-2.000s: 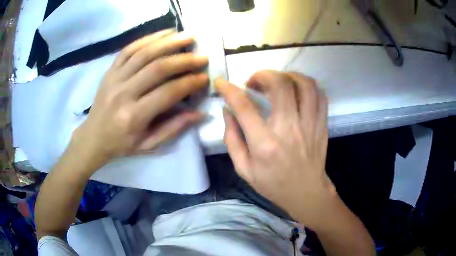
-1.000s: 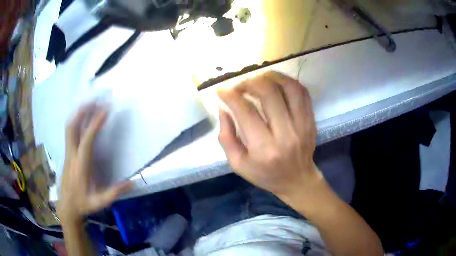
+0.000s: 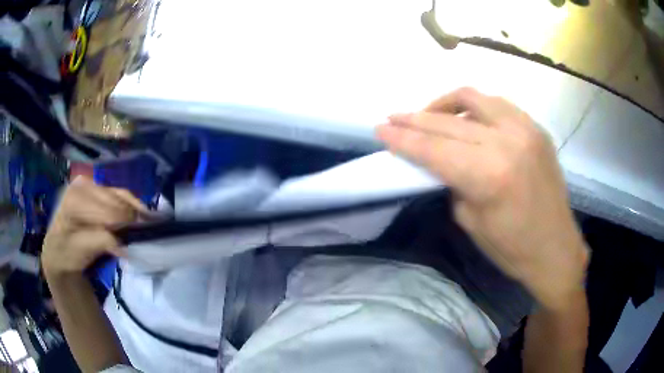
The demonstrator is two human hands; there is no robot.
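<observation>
A white fabric panel (image 3: 342,180) with a black strip (image 3: 291,218) along it is stretched over my lap, below the front edge of the table. My left hand (image 3: 91,229), slightly blurred, pinches its left end. My right hand (image 3: 502,175) is at its right end, by the table edge, with fingers bent over the fabric; the fingertips' exact grip is partly hidden.
The white tabletop (image 3: 277,65) has a rounded front edge. The yellowish machine bed plate (image 3: 539,33) is at the upper right. Yellow-handled scissors (image 3: 78,49) lie by a worn brown surface (image 3: 109,80) at the left. White fabric pieces (image 3: 171,306) with a black edge hang at lower left.
The view has turned left. The white panel has come off the tabletop to above my lap. My left hand has taken hold of one end, and my right hand has moved from the table to the other end.
</observation>
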